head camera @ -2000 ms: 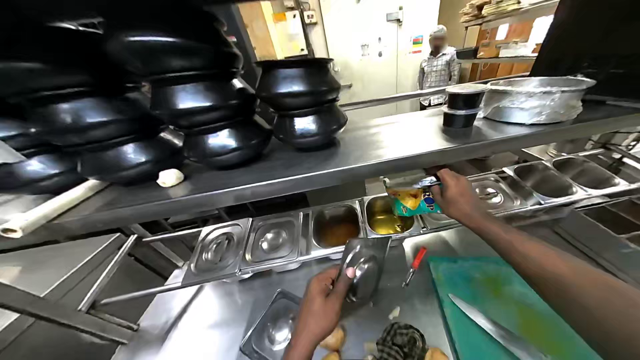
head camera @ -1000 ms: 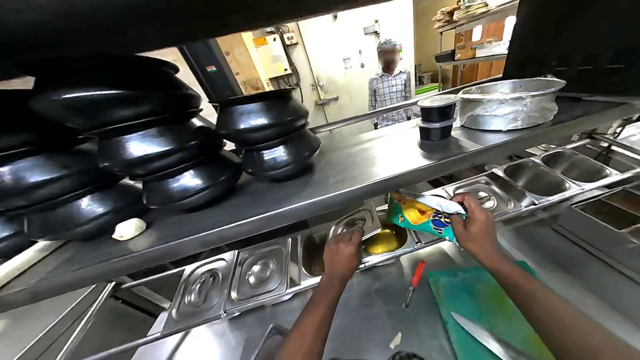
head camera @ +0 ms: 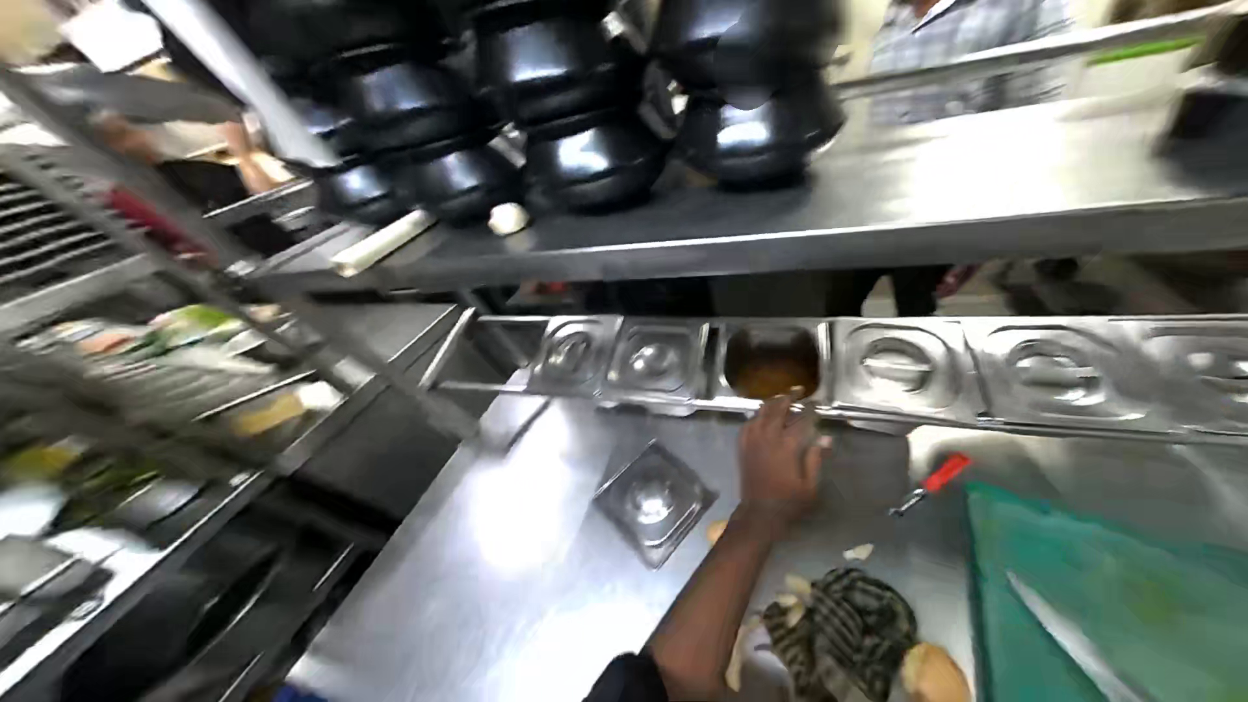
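Note:
My left hand (head camera: 780, 458) reaches over the steel counter, fingertips at the front rim of an uncovered steel container (head camera: 772, 363) with brownish contents. Its fingers are somewhat spread and blurred, and nothing shows in them. My right hand is out of view. Just right of the uncovered container, a steel lid (head camera: 893, 366) covers the neighbouring one. Left and below the hand lies a loose square steel lid (head camera: 655, 502). To its right lies a red-handled tool (head camera: 933, 483). Nearer me are a crumpled striped cloth (head camera: 846, 624) and a round tan food piece (head camera: 934, 673).
A knife (head camera: 1063, 634) lies on a green cutting board (head camera: 1150, 585) at the right. Above the container row runs a steel shelf (head camera: 877, 234) with stacked black pots (head camera: 595, 161). Racks of food stand at the left. A person in a checked shirt (head camera: 965, 49) stands beyond the shelf.
The view has swung left; my right hand and the green packet have left it. The lid my left hand held has left it, and the container with yellow contents is now covered.

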